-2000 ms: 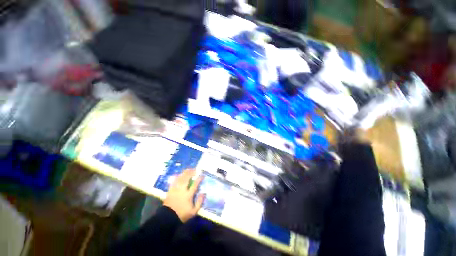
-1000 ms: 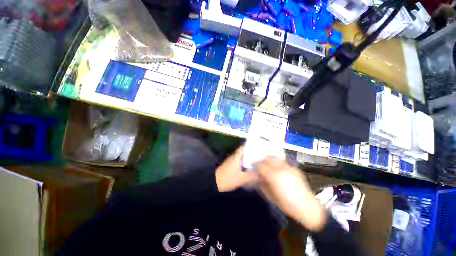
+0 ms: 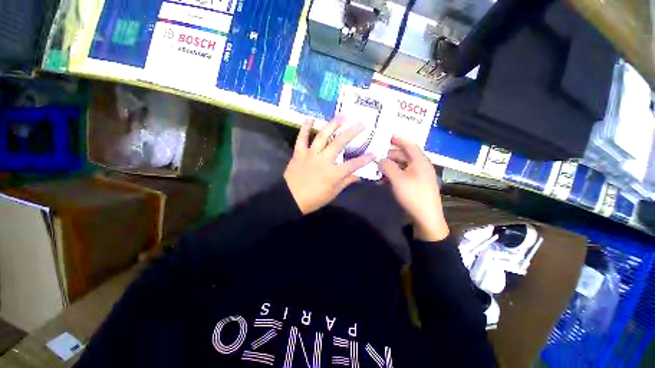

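Note:
A white plastic housing [image 3: 365, 118] lies at the bench's front edge, with a dark curved part showing inside it. My left hand [image 3: 319, 164] is spread over its left side, fingers on it. My right hand [image 3: 414, 183] is at its lower right, with thumb and fingertips at its edge. Both hands hold the housing between them. The black electric screwdriver [image 3: 477, 39] lies beyond, at the upper right, partly hidden against dark pads.
Two screw feeders [image 3: 345, 54] stand behind the housing. Black foam pads [image 3: 535, 86] and flat white parts [image 3: 632, 129] are stacked at the right. Below the bench are a carton of white units [image 3: 567, 280], a blue crate [image 3: 625, 302] and a carton of clear bags [image 3: 115, 147].
The view has moved closer to the bench edge. The housing now lies on the edge and shows a dark curved part. My left hand has opened out over it; my right hand is at its lower right.

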